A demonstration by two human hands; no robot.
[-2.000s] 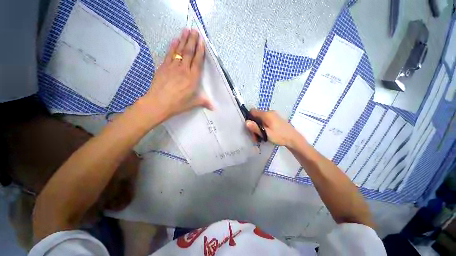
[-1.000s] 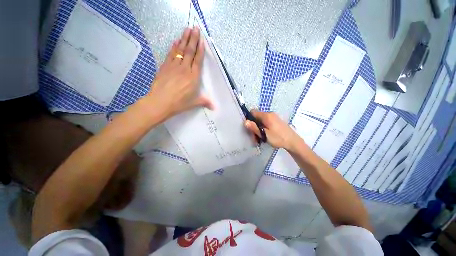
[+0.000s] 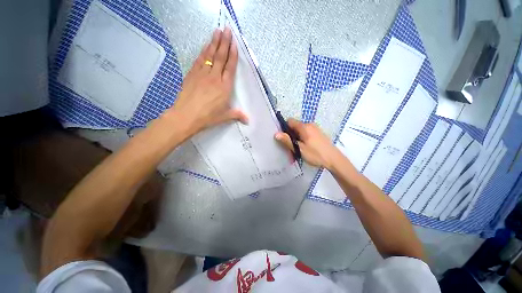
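Note:
The large white paper pattern piece (image 3: 252, 154) lies slantwise in front of me, with a thin strip of blue checked fabric (image 3: 231, 12) showing at its far tip. My left hand (image 3: 212, 91), with a gold ring, lies flat on the paper, fingers pointing away and thumb spread. My right hand (image 3: 306, 143) grips the black handles of the fabric shears (image 3: 288, 127). The blades run along the paper's right edge, pointing away from me. Whether the blades are parted is hard to tell.
A small paper pattern (image 3: 111, 60) lies on checked fabric at left. A fabric offcut (image 3: 326, 74) lies right of the shears. Medium pattern pieces (image 3: 386, 86), strip pattern pieces (image 3: 441, 166) and a silver metal block (image 3: 474, 62) are at right. A grey-white roll (image 3: 23, 57) is at far left.
My right hand and the shears handles have turned slightly, and the handles look closer together. The whole view has shifted a little. My left hand stays on the paper.

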